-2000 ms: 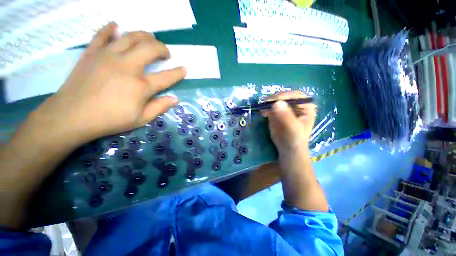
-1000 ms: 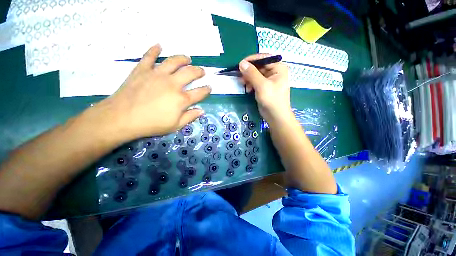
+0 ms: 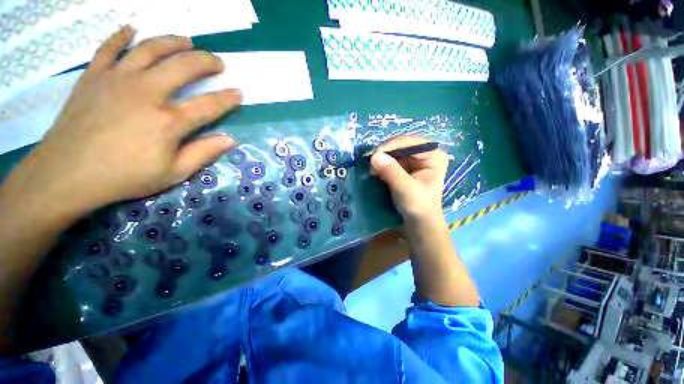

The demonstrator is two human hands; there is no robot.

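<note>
My right hand [image 3: 411, 174] holds black tweezers [image 3: 414, 151], their tip pointing left at the right-hand column of small round dark parts [image 3: 258, 205]. The parts lie in slanting rows in a clear blister tray [image 3: 289, 255]. A few parts near the tip show pale or yellowish rings. Whether the tip touches a part or carries a ring cannot be told. My left hand [image 3: 139, 112] lies flat, fingers spread, over a narrow white strip [image 3: 274, 77] and the tray's upper left part, hiding some of both.
White strips with teal rings [image 3: 405, 56] lie beyond the tray. White sheets with faint grey rings [image 3: 45, 37] are at upper left. A stack of glossy clear trays [image 3: 551, 116] stands at the bench's right end. A blue floor with yellow-black tape [image 3: 491, 210] lies beyond the bench edge.
My right hand with the tweezers has moved from the narrow white strip back down to the right side of the dark parts. The whole view has shifted, and the yellow piece is out of view.
</note>
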